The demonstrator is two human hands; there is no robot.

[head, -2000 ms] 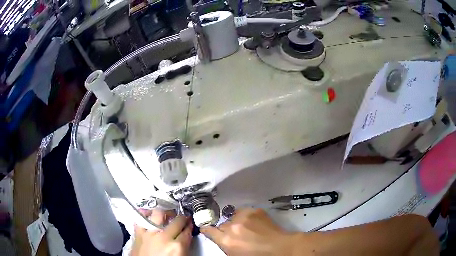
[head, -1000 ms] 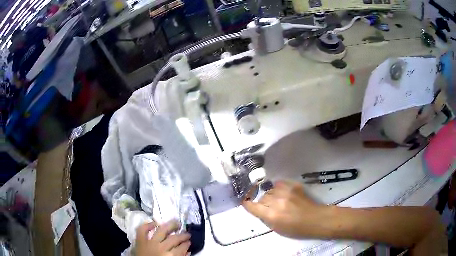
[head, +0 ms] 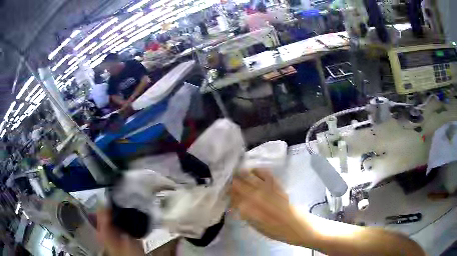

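The black and white garment (head: 195, 202) is bunched up and blurred, raised at the left of the sewing machine. My left hand (head: 118, 235) is blurred at the lower left, at the garment's black part. My right hand (head: 260, 202) lies against the garment's white fabric on its right side, fingers partly hidden and blurred. The sewing machine (head: 391, 150) stands at the right, its needle area away from both hands.
Black thread snips (head: 403, 218) lie on the machine bed. A white paper (head: 443, 147) hangs at the right edge. A cream control panel (head: 423, 67) stands behind. A person in a dark shirt (head: 128, 82) is at a blue-and-white covered table in the back left.
The view has swung left and up. The garment has been lifted off the table beside the machine. My right hand has left the needle area and moved onto the garment.
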